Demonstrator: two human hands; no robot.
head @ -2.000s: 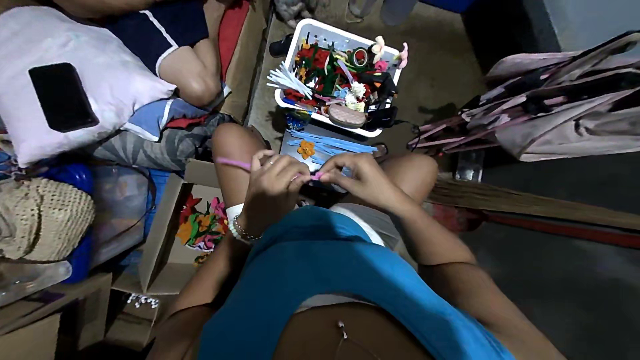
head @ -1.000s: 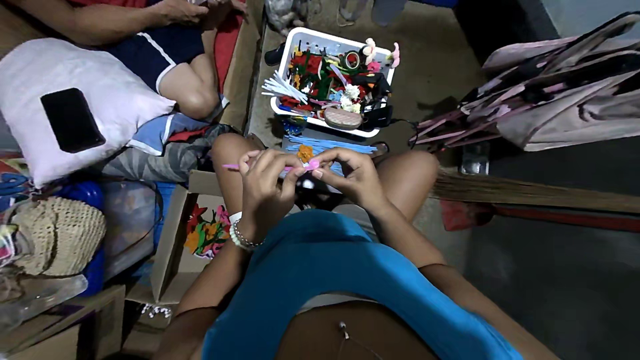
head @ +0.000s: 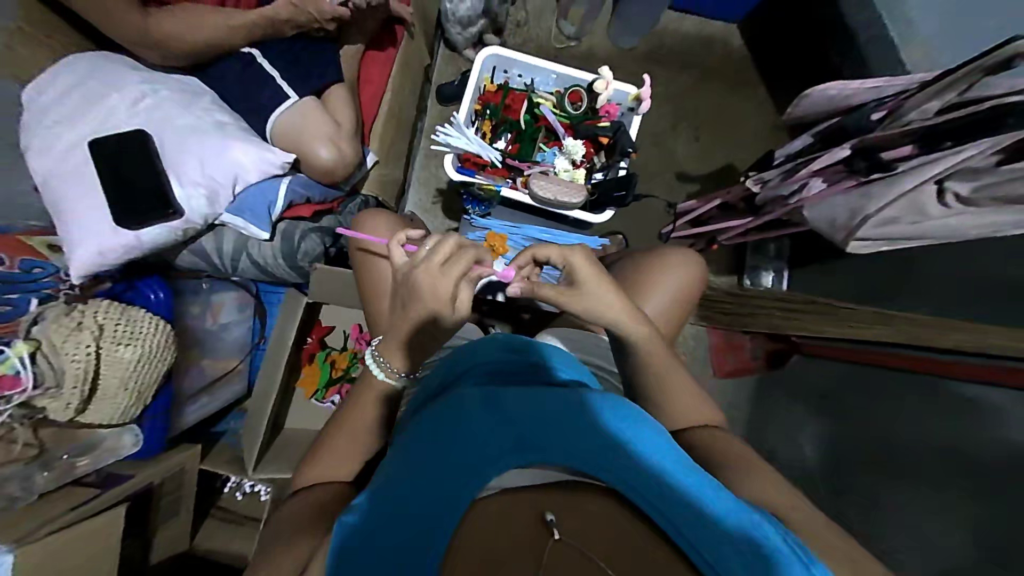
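A pink pipe cleaner [head: 372, 238] runs through the fingers of my left hand [head: 436, 276], and its free end sticks out to the left. At its other end is a small pink coiled piece [head: 506, 274], between the fingertips of both hands. The thumb and index finger of my right hand [head: 564, 276] pinch at that piece from the right. Just beyond the hands lies an orange pipe-cleaner flower [head: 496, 243], beside a bundle of light blue pipe cleaners [head: 552, 233].
A white plastic basket [head: 550, 62] of craft pieces stands ahead. Left of my leg, a cardboard box [head: 276, 392] holds colourful flowers. A pillow [head: 72, 160] with a phone [head: 136, 178] lies beside another person [head: 320, 136]. On the right are a broom [head: 864, 322] and hanging bags [head: 880, 192].
The pink pipe cleaner's free end has shifted in my left hand and now points up and left. Both hands stay close together at the pink piece. The other person's arms have come into view.
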